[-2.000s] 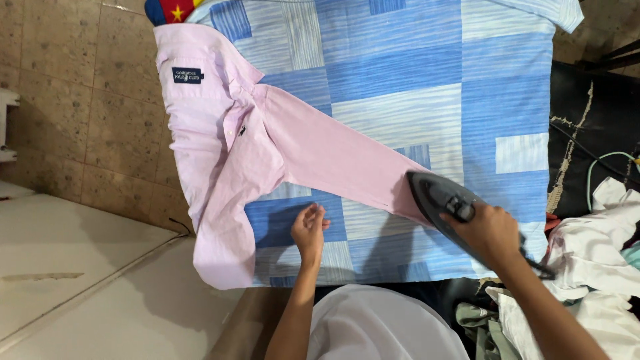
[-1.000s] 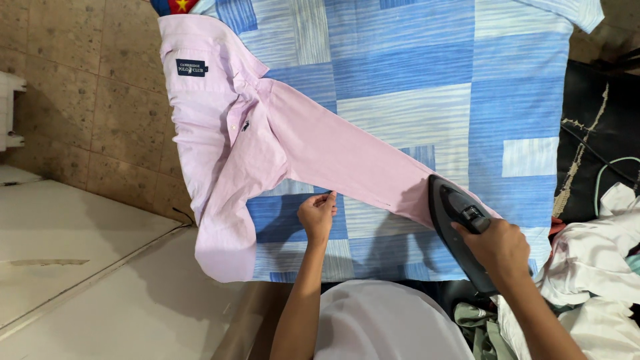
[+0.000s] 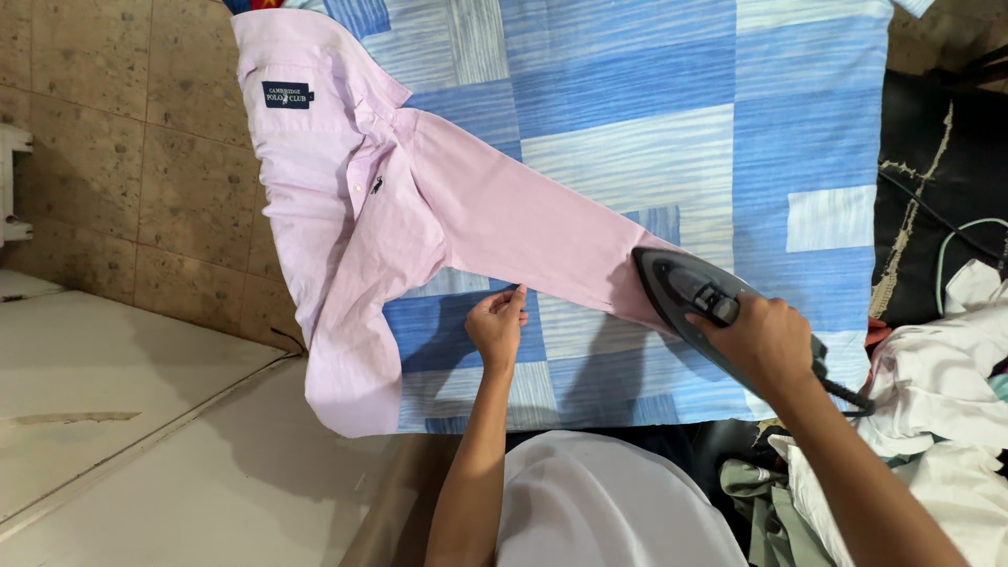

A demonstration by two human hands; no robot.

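Observation:
A pink long-sleeved shirt (image 3: 520, 205) lies on a blue patchwork cloth (image 3: 622, 63), its collar at the upper left and one sleeve stretched down to the right. My right hand (image 3: 760, 342) is closed around the handle of a dark clothes iron (image 3: 693, 299), whose tip rests on the sleeve near the cuff. The cuff is partly hidden beneath the iron. At the lower edge of the sleeve, my left hand (image 3: 498, 323) has its thumb and finger at the fabric; whether they pinch it cannot be made out.
White garments (image 3: 937, 378) and a grey-green one (image 3: 776, 504) are heaped at the lower right, by a torn black surface (image 3: 917, 157) with cables. The iron's cord (image 3: 846, 394) trails right. A pale panelled surface (image 3: 118, 394) stands at the lower left, above a tiled floor (image 3: 87, 173).
My left hand has moved from the cloth below the sleeve to the sleeve's lower edge. The iron has stayed near the cuff end, shifting only slightly, with my right hand on it.

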